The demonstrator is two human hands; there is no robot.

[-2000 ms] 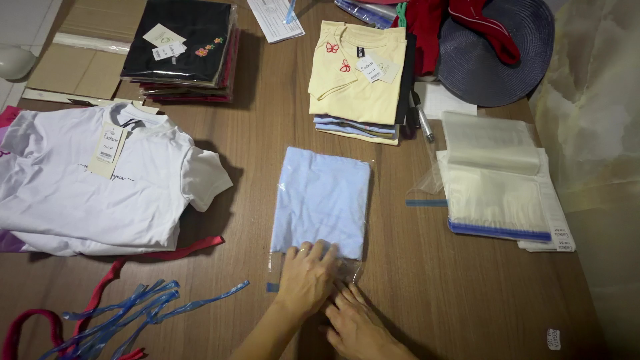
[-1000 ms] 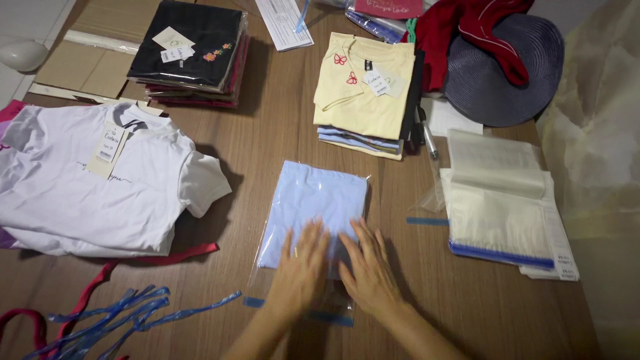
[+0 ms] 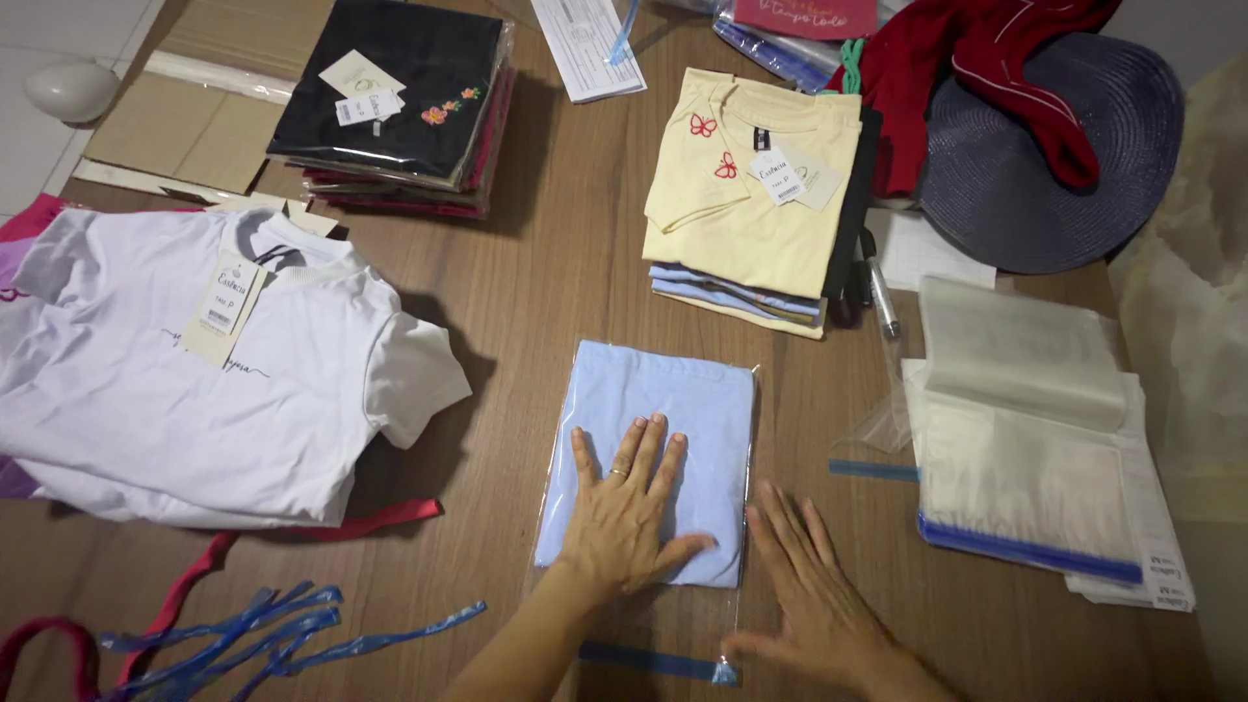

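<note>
A folded light blue garment (image 3: 673, 390) lies inside a clear plastic bag (image 3: 712, 624) at the middle of the table. The bag's end with the blue strip (image 3: 658, 663) points toward me. My left hand (image 3: 629, 512) rests flat on the bagged garment, fingers spread, a ring on one finger. Just right of the bag, my right hand (image 3: 814, 585) has its fingers apart and holds nothing; its thumb is near the bag's lower right corner. Whether that thumb touches the plastic I cannot tell.
Around are a white T-shirt (image 3: 195, 409) with a tag, bagged black garments (image 3: 390, 88), folded shirts with a yellow one on top (image 3: 760, 224), a stack of clear bags (image 3: 1024, 458), a marker (image 3: 880, 292), a dark woven placemat (image 3: 1053, 195), blue strips (image 3: 244, 634) and a red cord (image 3: 185, 585).
My left hand has moved up from the bag's lower part onto the garment. My right hand is now beside the bag on the right; two seconds ago it was at the bag's lower edge.
</note>
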